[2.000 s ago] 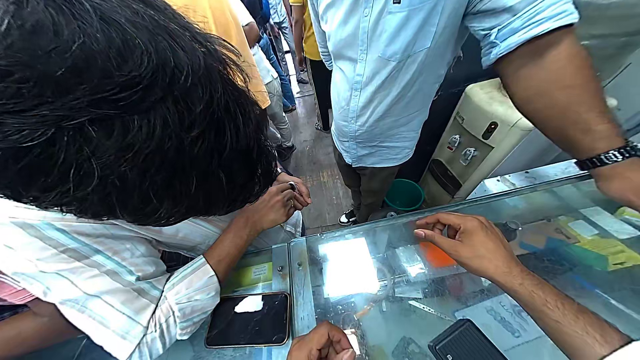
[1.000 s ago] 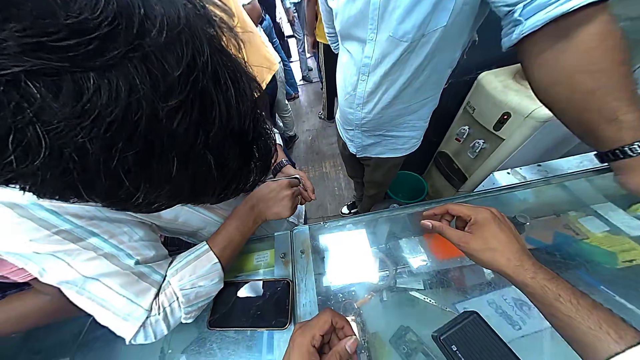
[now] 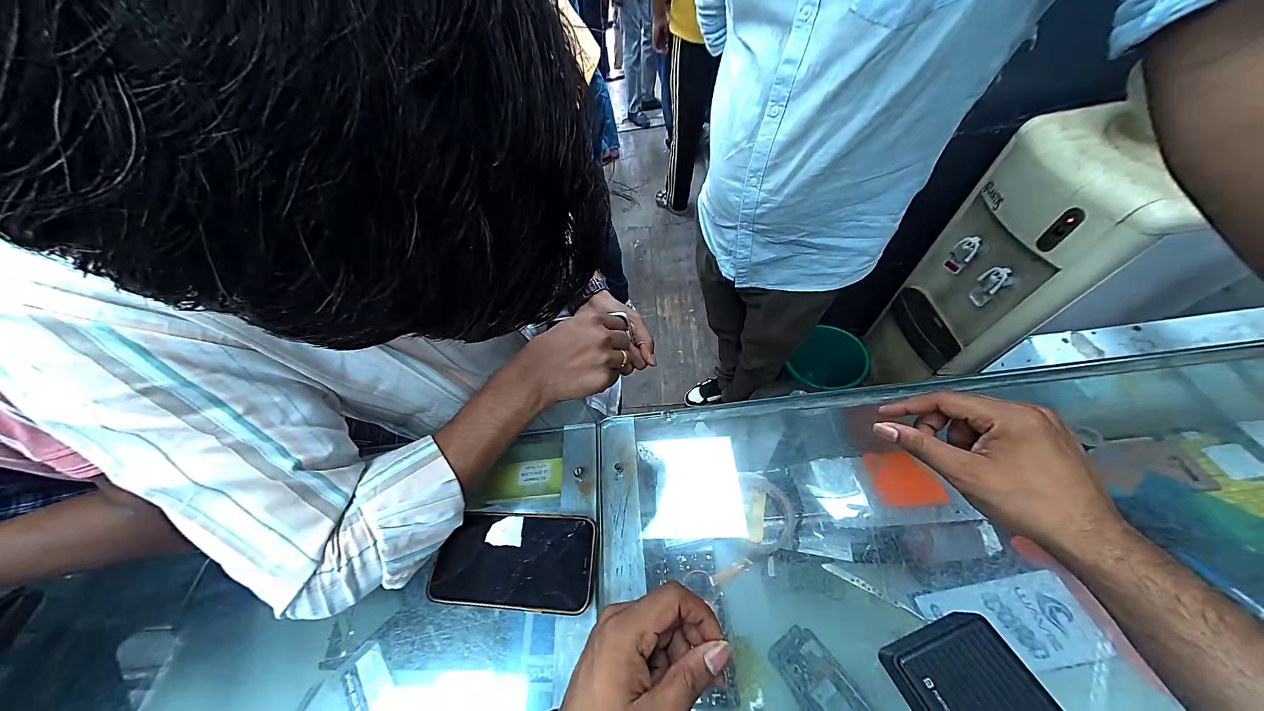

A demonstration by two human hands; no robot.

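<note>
Over the glass counter [image 3: 849,612], my left hand [image 3: 652,647] is at the bottom centre, fingers curled, with nothing seen in it. My right hand [image 3: 1017,464] hovers at the right near the counter's far edge, thumb and fingers apart and holding nothing. A smartphone [image 3: 515,565] with a dark screen and a white patch on it lies up and left of my left hand. Between my two hands, a black ribbed box-shaped device [image 3: 963,667] rests at the bottom. A thin pale strip [image 3: 869,590] and an orange piece [image 3: 907,479] show in or through the glass.
A person in a striped shirt [image 3: 197,425] leans over the left side, hands [image 3: 592,346] close together. Another in a light blue shirt [image 3: 829,138] stands beyond the counter. Behind it are a green bucket [image 3: 829,357] and a water dispenser [image 3: 1037,247]. More people stand farther back.
The leaning person's head covers more of the upper left. The view has shifted somewhat. Both of my hands keep much the same poses over the counter.
</note>
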